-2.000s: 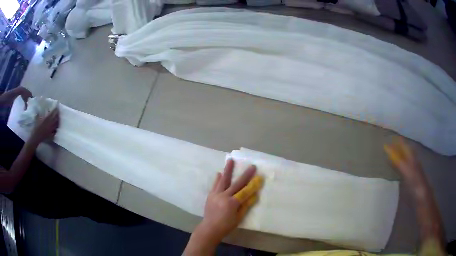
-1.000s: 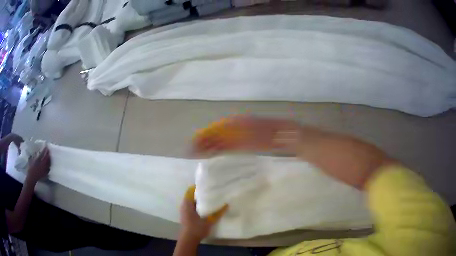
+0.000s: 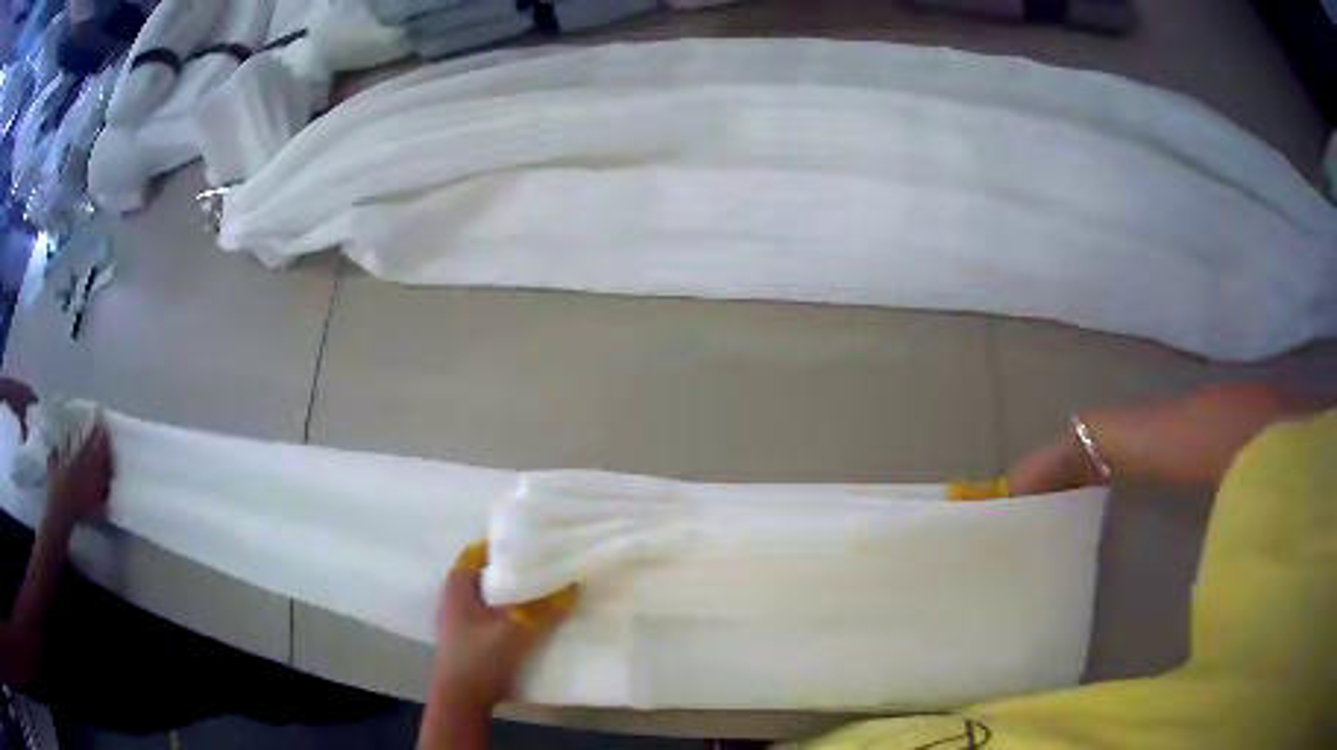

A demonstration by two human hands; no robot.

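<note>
A long white curtain panel lies along the near side of the table, its near end folded over into a thicker layered part. My left hand, with yellow-orange finger coverings, grips the left edge of the folded part, where the cloth bunches. My right hand is at the far edge of the folded part near its right end; its covered fingertips are partly hidden at the cloth, so its grip cannot be told. Another person's hands hold the bunched white heading at the far left.
A second white panel lies across the back of the table. White strapped bundles are at the back left, grey ones at the back edge. Small metal clips and a dark stick lie at left.
My right hand has moved from above the fold to the panel's far edge at right. My left hand now grips the fold's left edge, where it earlier lay flat on it. The view has shifted.
</note>
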